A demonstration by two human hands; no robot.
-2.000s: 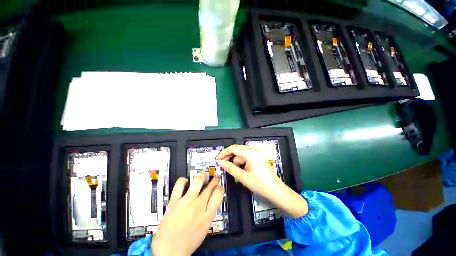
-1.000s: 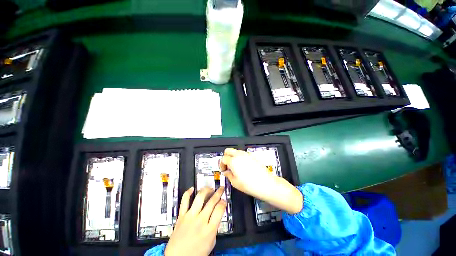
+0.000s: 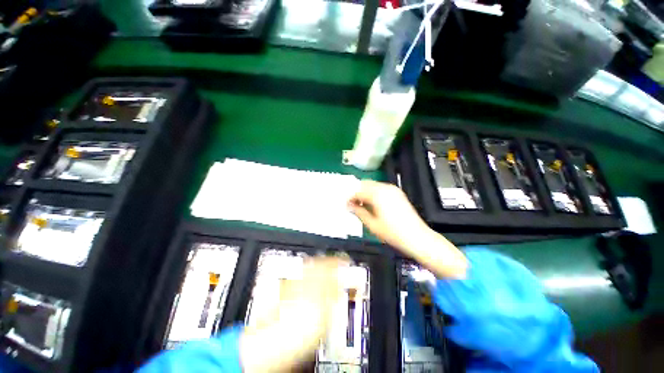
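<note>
The black working tray point(image 3: 384, 295) lies nearest me, with silver-grey phone units point(image 3: 195, 295) in its pockets; dark ribbon cables with orange ends show on some. My left hand point(image 3: 302, 309) is strongly blurred over the middle units and hides parts of them; its fingers cannot be made out. My right hand point(image 3: 389, 211) is at the right end of the white sheets point(image 3: 280, 195), thumb and fingertips drawn together at their edge. I cannot tell whether it holds a sheet or a small piece.
Stacked loaded trays point(image 3: 131, 218) stand at the left, and another loaded tray point(image 3: 480, 218) at the right. A pale wrapped post point(image 3: 382, 124) with white ties rises behind the sheets. A black strap device point(image 3: 625, 269) lies at the right bench edge.
My right hand has moved up from the third unit to the sheets. My left hand has lifted or shifted and is blurred. The view has turned, showing more of the left stack and the post.
</note>
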